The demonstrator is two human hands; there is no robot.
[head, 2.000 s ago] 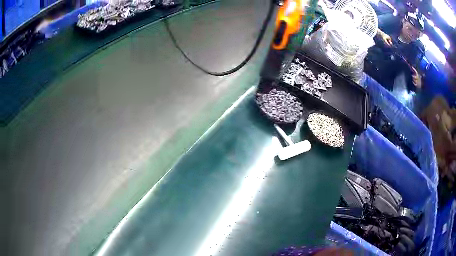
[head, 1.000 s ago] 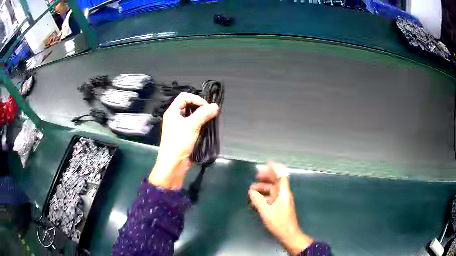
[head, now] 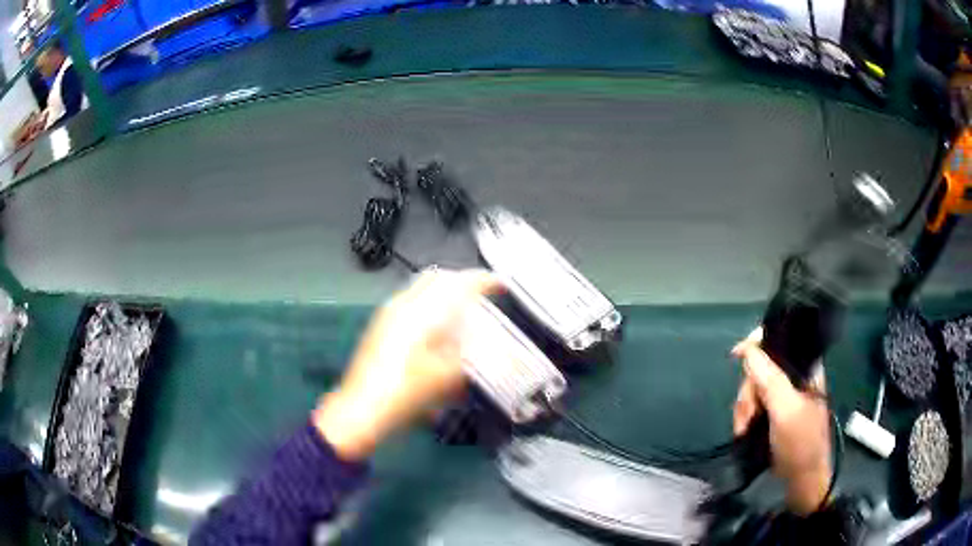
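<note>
Three light-grey ribbed power adapters lie in front of me. The upper one [head: 546,279] lies across the belt edge. My left hand [head: 410,357], blurred, grips the far-left end of the middle adapter [head: 514,368]. The nearest adapter [head: 602,491] lies on the bench. My right hand [head: 787,421] holds a blurred black cord bundle [head: 802,325] upright; a cord runs from it to the middle adapter's near end. Black output cords [head: 375,226] lie on the belt beyond my left hand.
A heaped parts tray [head: 101,400] stands at left. At right are a small white-headed mallet [head: 872,433], a dark-filled dish [head: 911,354], a pale-filled dish [head: 927,456] and the hanging orange screwdriver [head: 952,181]. The conveyor belt [head: 661,181] runs behind the bench.
My left hand has left the cord bundle it held and is now on an adapter. My right hand, empty before, now holds a cord bundle. Three adapters now lie at the bench in front of me.
</note>
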